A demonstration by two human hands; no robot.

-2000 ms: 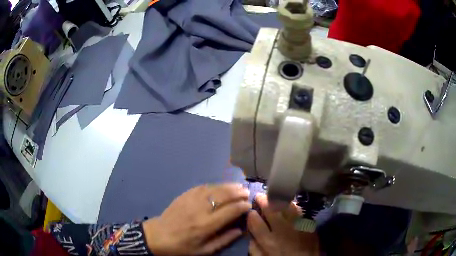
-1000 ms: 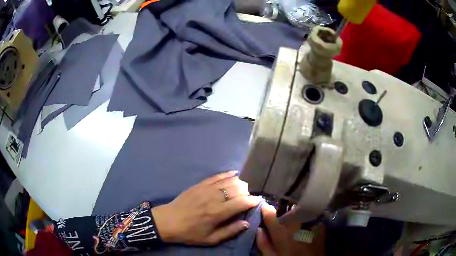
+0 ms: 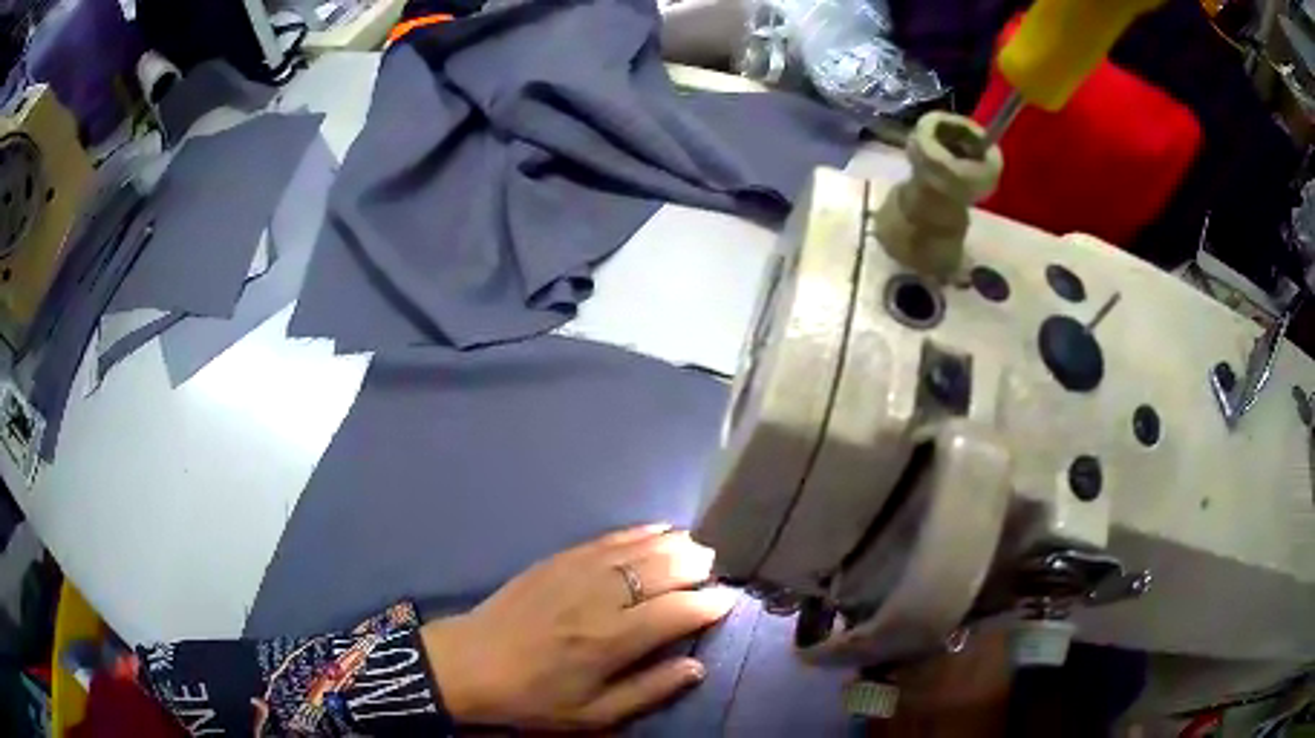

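The blue-grey garment panel (image 3: 490, 461) lies flat under the head of the cream-white sewing machine (image 3: 865, 433). A bright light shines at the needle area, where the presser foot and needle are mostly hidden by the head. My left hand (image 3: 577, 642), with a ring on one finger, rests palm down on the panel, fingertips beside the lit area. A straight line or fold runs down the cloth just right of its fingers. My right hand (image 3: 945, 692) is mostly hidden behind the machine head and dim; its fingers are not clear.
A bundled grey panel (image 3: 505, 188) lies beyond the work. Flat cut pieces (image 3: 217, 216) lie at far left, near a second yellowish machine (image 3: 36, 202). A yellow-handled tool (image 3: 1067, 51) stands behind the head, before a red object (image 3: 1110, 159). A yellow bin edge (image 3: 68, 649) shows at lower left.
The view has shifted, so the machine head sits lower and further right. My right hand has moved right, away from the needle area, behind the head. My left hand stays on the panel.
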